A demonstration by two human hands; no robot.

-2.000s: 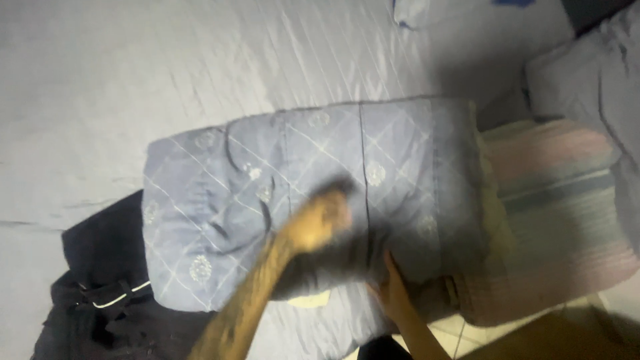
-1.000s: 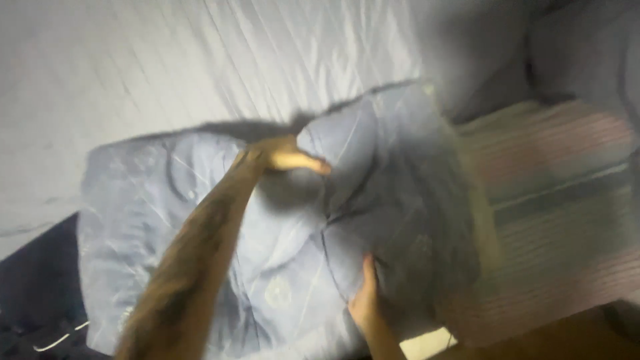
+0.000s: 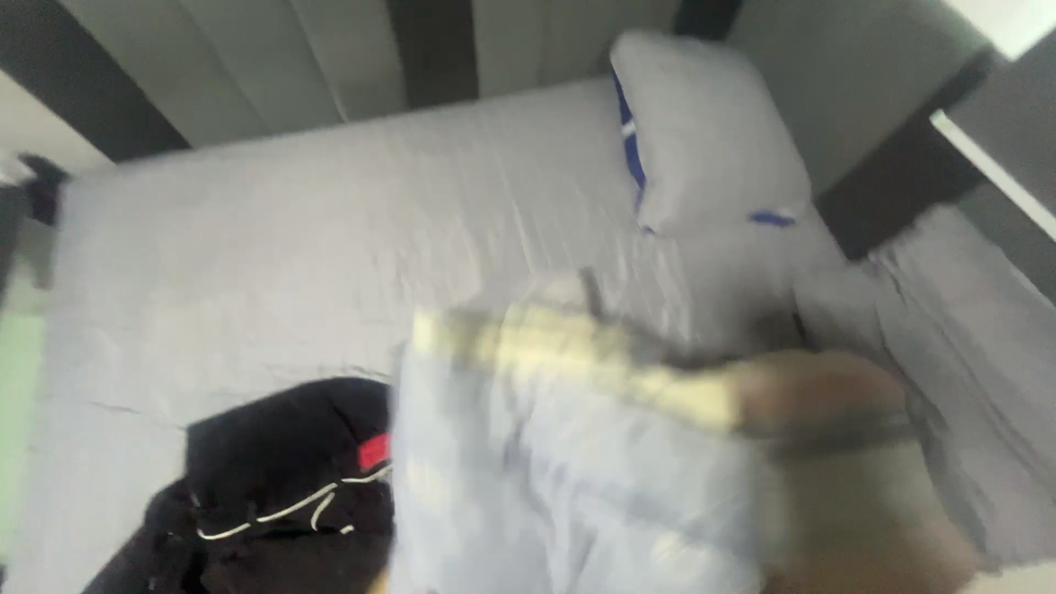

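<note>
A light blue patterned comforter (image 3: 577, 478) with a pale yellow edge stands bunched up at the lower middle, blurred by motion. Its cloth hides nearly all of both hands. Only a sliver of skin shows at the bottom edge, left of the comforter, too little to tell the grip. Just left of the comforter lies a black garment (image 3: 280, 437) with white cord and a red patch. A folded striped blanket (image 3: 841, 487) is to its right, partly covered.
A grey sheet covers the bed (image 3: 247, 247). One grey pillow (image 3: 709, 140) with blue parts lies at the back right, and grey bedding (image 3: 973, 396) is at the right. Behind the bed stands a padded, striped headboard or panel (image 3: 355, 58).
The comforter lay flat under both hands; now it is raised and more compact, its yellow edge on top. Both hands have gone out of clear sight. The view has tilted up toward the pillow.
</note>
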